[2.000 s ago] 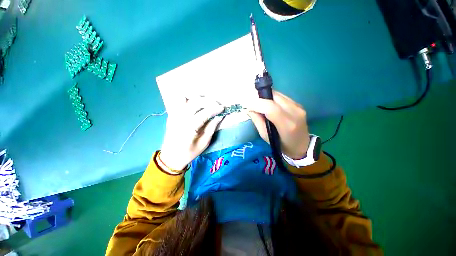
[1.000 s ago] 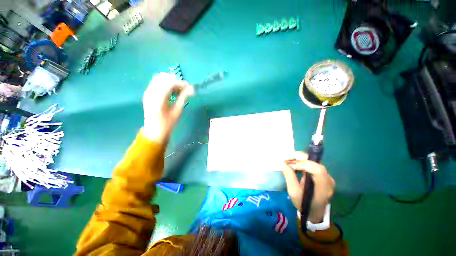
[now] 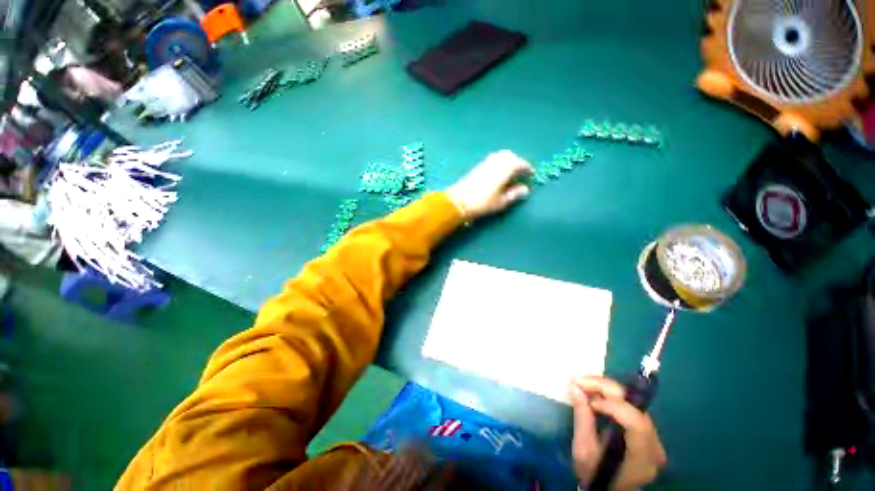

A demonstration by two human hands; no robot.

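My left hand (image 3: 492,184) is stretched out over the far mat, with its fingertips at the near end of a green PCB panel strip (image 3: 561,165). The strip lies at or just above the mat; I cannot tell which. My right hand (image 3: 617,436) holds the soldering iron (image 3: 641,381) near the bench's front edge. The iron's tip is at the near rim of the round tip cleaner pot (image 3: 696,268). The white work board (image 3: 519,329) lies between my hands with no strip on it.
Another strip (image 3: 622,132) lies beyond my left hand. More strips (image 3: 384,178) lie left of it. An orange fan (image 3: 792,48), a black square object (image 3: 781,211) and a black box are at right. A dark pad (image 3: 467,58) lies far back. White strands (image 3: 110,211) are at left.
My left hand has carried a strip from the work board out across the mat towards the far strip. My right hand has moved the iron from over the board to the tip cleaner pot.
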